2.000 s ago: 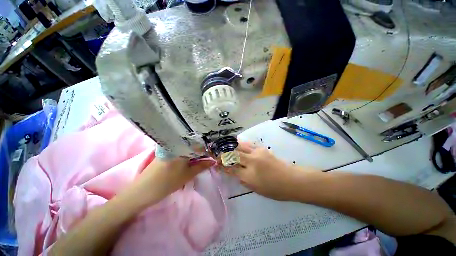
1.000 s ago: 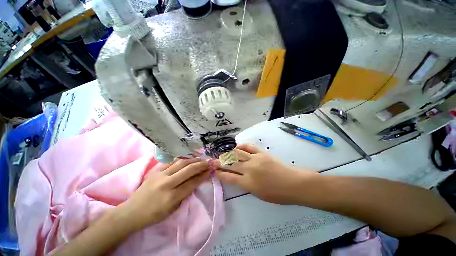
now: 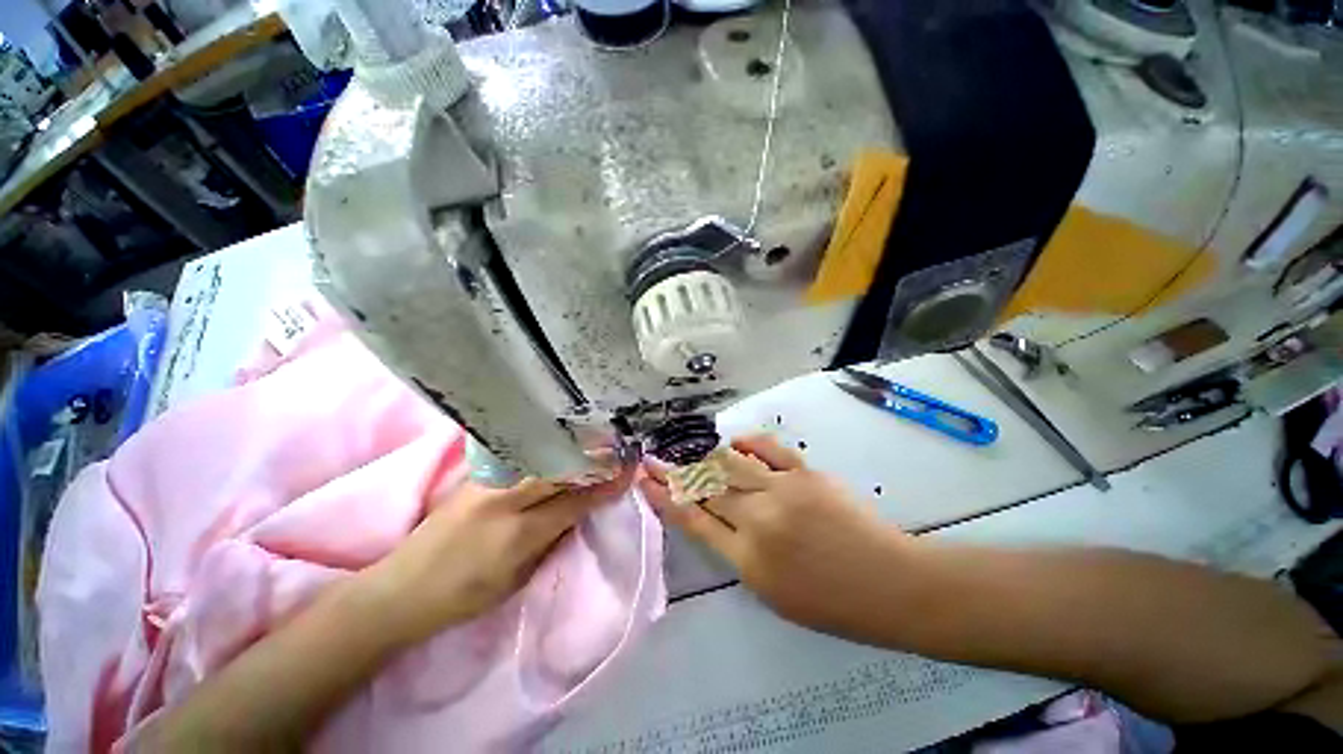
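Observation:
The pale-pink garment (image 3: 280,486) lies in a soft heap left of the needle, its narrow edge running up to the presser foot area (image 3: 631,446) of the off-white sewing machine (image 3: 589,162). My left hand (image 3: 486,545) is on the garment, its fingertips pressing the fabric just left of the needle. My right hand (image 3: 781,523) is just right of the needle beside a yellowish block (image 3: 698,477), fingers near the fabric edge. Its fingertips are partly hidden by the block, and whether they grip fabric is unclear. The needle itself is hard to make out.
Blue-handled thread snips (image 3: 928,410) and grey tweezers (image 3: 1038,418) lie right of my right hand. Black-handled scissors (image 3: 1308,469) are at the right edge. A blue crate (image 3: 89,398) stands left of the table. Pink cloth (image 3: 1072,728) shows below the table. A ruler tape (image 3: 781,704) runs along the front.
The view has shifted slightly, so the machine appears further right. My left hand's fingers are drawn slightly back from their spread position over the fabric edge. Both hands stay by the needle.

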